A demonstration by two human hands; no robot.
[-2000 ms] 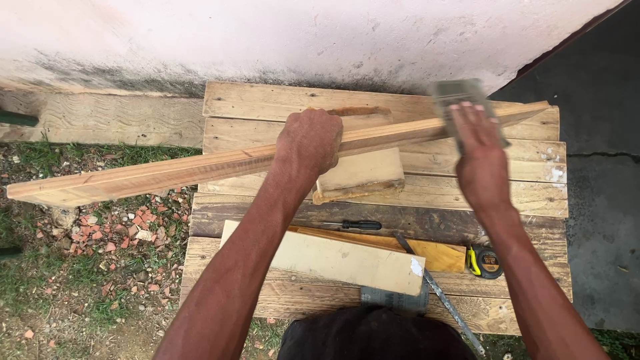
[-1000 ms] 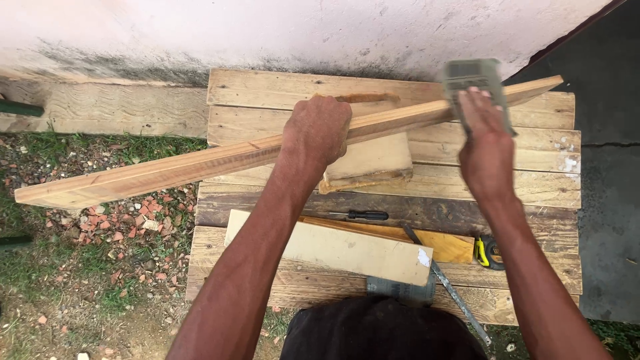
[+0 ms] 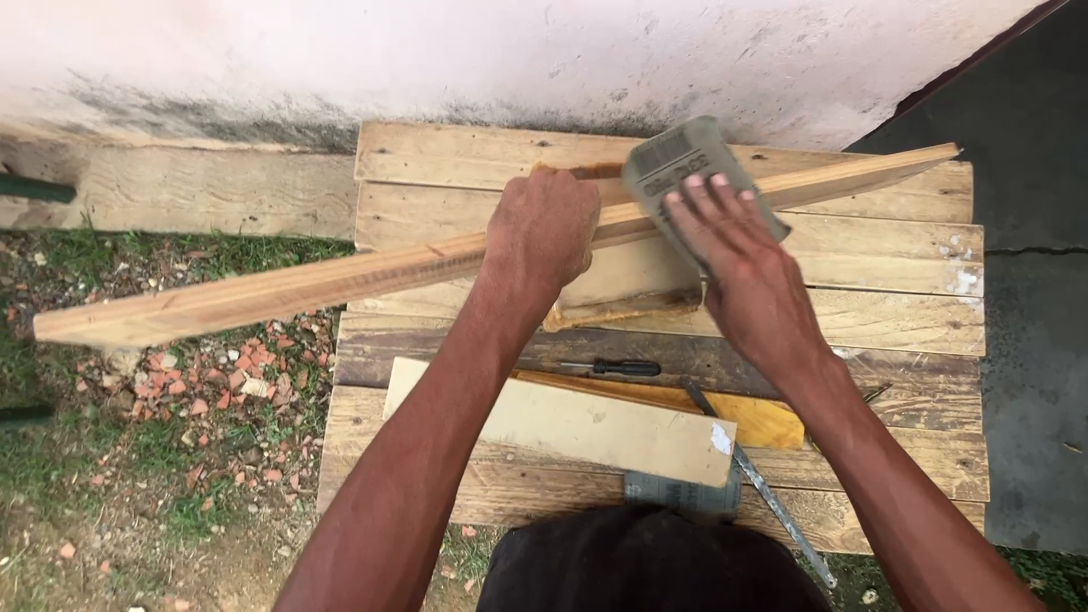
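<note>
My left hand [image 3: 544, 223] grips a long wooden board [image 3: 280, 285] on its edge near the middle. The board slants across the bench from lower left to upper right, its left end out beyond the bench. Under it lies a pale wood block [image 3: 633, 276] with rough brown edges. My right hand [image 3: 748, 263] lies with fingers spread on a grey-green sheet of sandpaper [image 3: 688, 161], which bears printing on its back and lies over the board's upper edge. The board passes beneath the sheet, right of my left hand.
On the slatted wooden bench [image 3: 901, 319] lie a black-handled screwdriver [image 3: 625, 367], a cream board [image 3: 595, 425], a yellowish wood piece [image 3: 756, 418], a metal strip [image 3: 782, 510] and another sandpaper sheet [image 3: 671, 493]. A stained wall [image 3: 510, 59] stands behind.
My right hand and the sandpaper have moved left along the board, closer to my left hand. My left hand keeps its grip on the board.
</note>
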